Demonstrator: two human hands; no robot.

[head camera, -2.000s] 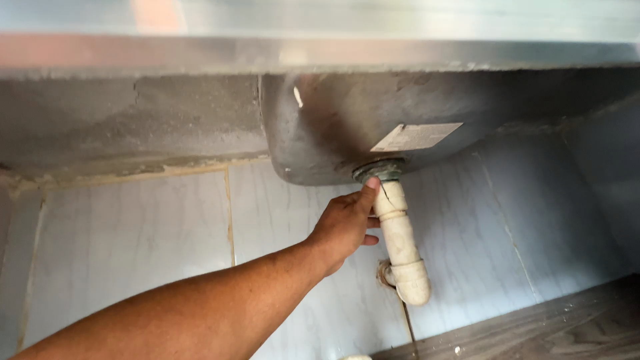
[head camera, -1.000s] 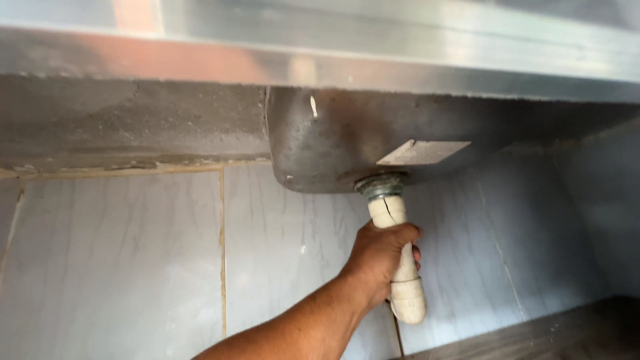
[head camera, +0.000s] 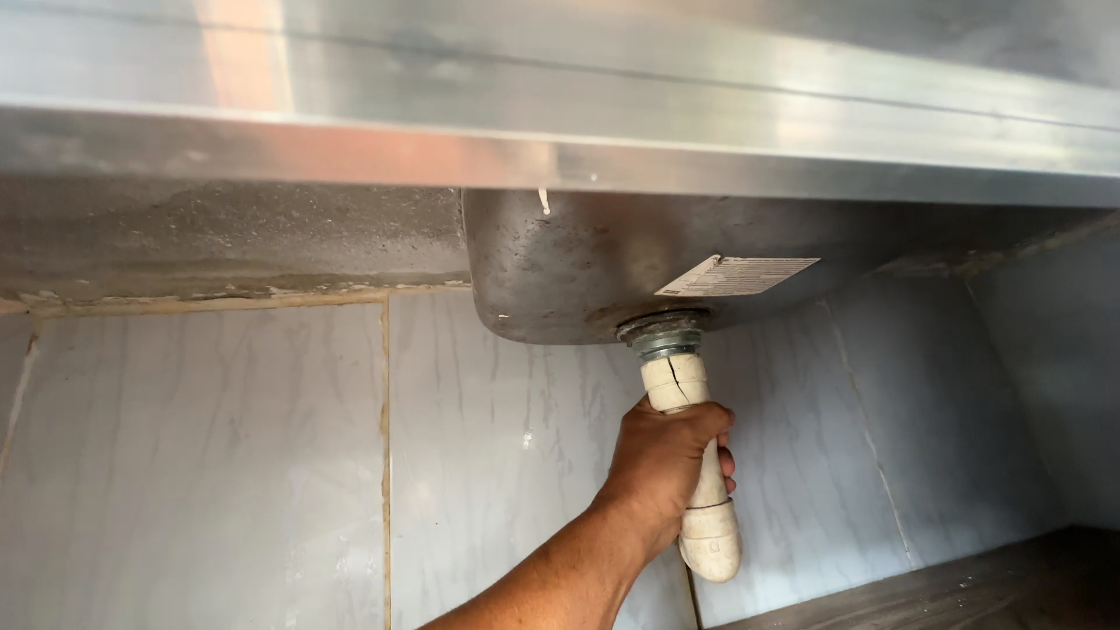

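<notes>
My left hand (head camera: 674, 451) is wrapped around a white plastic drain pipe (head camera: 709, 538) under a metal sink basin (head camera: 569, 271). The thumb crosses the near side of the pipe, and fingertips show at its right. Above the hand, a dark crack runs down the pipe's upper collar (head camera: 675, 376). This collar meets a threaded metal drain fitting (head camera: 669, 337) at the basin's underside. Below the hand, the pipe ends in a rounded elbow. My right hand is out of view.
The sink's shiny metal front edge (head camera: 560, 96) spans the top. Marbled wall tiles (head camera: 219, 455) with stained grout stand behind. A printed label (head camera: 739, 276) sticks to the basin. A dark wood-like surface (head camera: 962, 586) lies at the lower right.
My left hand has moved from the pipe's top, beside the metal fitting, down onto the pipe below the cracked collar, and has closed around it.
</notes>
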